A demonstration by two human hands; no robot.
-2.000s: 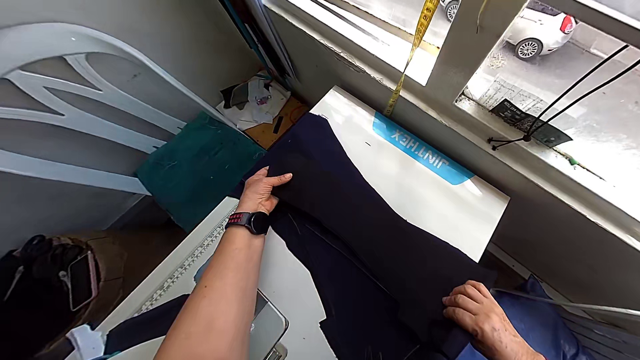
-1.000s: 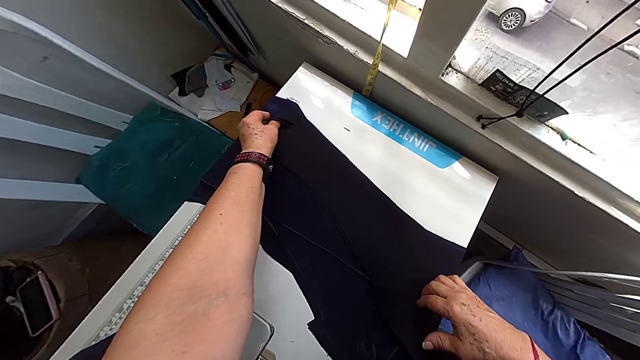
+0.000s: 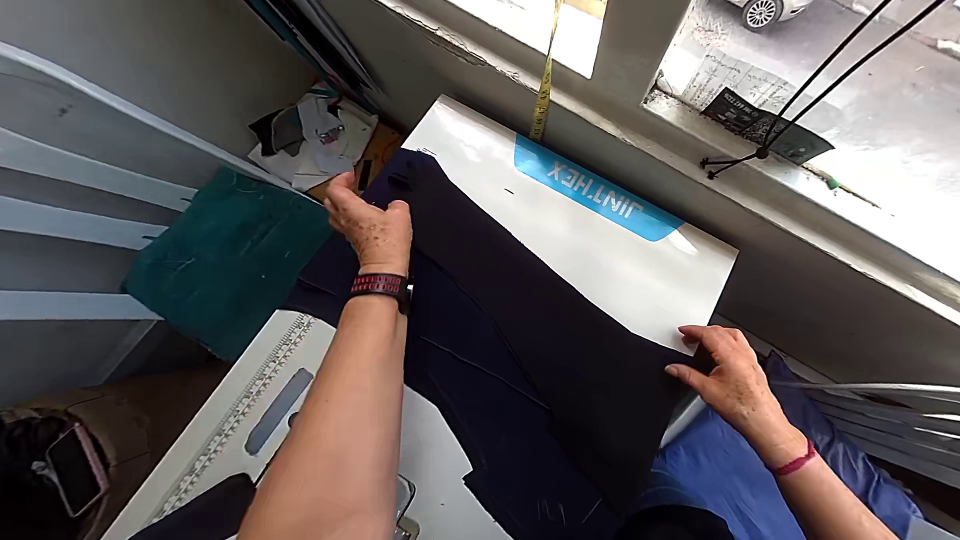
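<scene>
A dark, shaped fabric piece (image 3: 540,307) lies over other navy fabric pieces (image 3: 465,375) on a white sewing machine table (image 3: 439,442). Near the fabric's upper left end is my left hand (image 3: 373,225), its thumb at the edge of the dark cloth and its fingers spread; whether it pinches any cloth cannot be told. My right hand (image 3: 724,371) is at the right corner of the dark piece, thumb and fingertips on either side of the cloth's edge. Chalk marks show on the lower navy cloth. Part of the machine's metal plate shows below my left forearm.
A white board with a blue band (image 3: 600,187) borders the window wall. A yellow tape measure (image 3: 541,101) hangs behind it. White slatted chair (image 3: 82,217) with teal cloth (image 3: 225,262) stands left, paper and cloth scraps (image 3: 315,142) beyond. Blue plastic (image 3: 720,465) lies at right.
My right hand has moved up along the right edge of the dark cloth to its corner. My left hand has come back from the cloth's far end since one second ago.
</scene>
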